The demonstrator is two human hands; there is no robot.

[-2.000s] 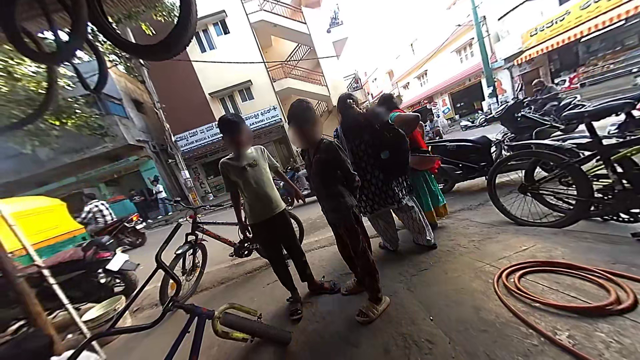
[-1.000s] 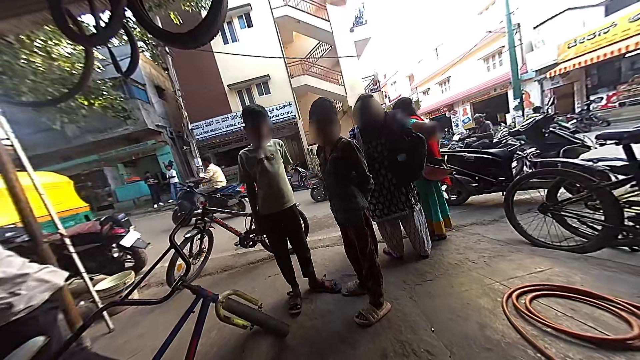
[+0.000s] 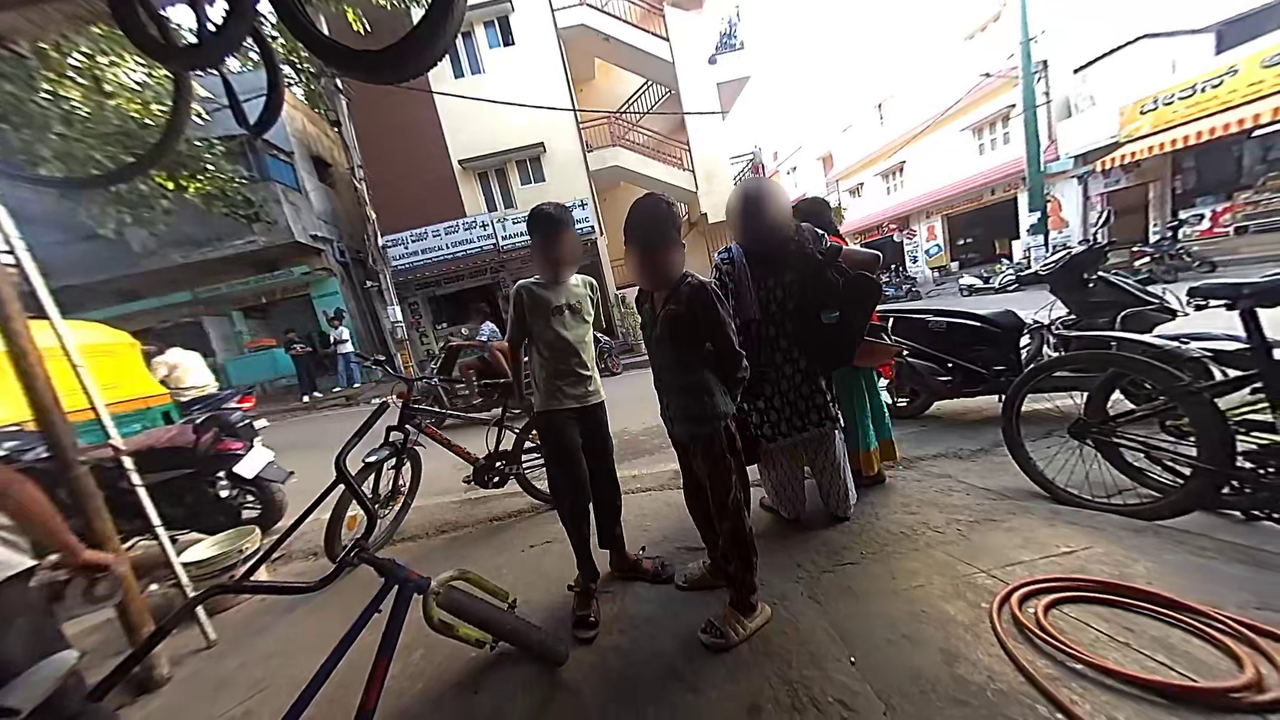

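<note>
Neither of my hands is in view. Closest to me is a bicycle with a blue frame (image 3: 385,630), black handlebar (image 3: 235,590) and yellow-green fork (image 3: 455,610); its front wheel (image 3: 505,625) points right and its rear part is cut off by the bottom edge. At the left edge a person's forearm and hand (image 3: 95,560) show beside a wooden pole, and whether that hand holds something cannot be made out. A coiled orange-brown hose (image 3: 1140,590) lies on the concrete floor at the right.
Several people stand ahead, two facing me (image 3: 565,350) (image 3: 690,370). Behind them is an orange and black bicycle (image 3: 450,445). Bicycles (image 3: 1115,435) and scooters (image 3: 950,325) stand at right. Tyres (image 3: 375,60) hang overhead; a slanting pole (image 3: 110,430) and a basin (image 3: 220,550) are at left.
A person's arm has come into view at the left edge since the first earlier frame. The rider seen behind the orange and black bicycle one second ago is no longer there.
</note>
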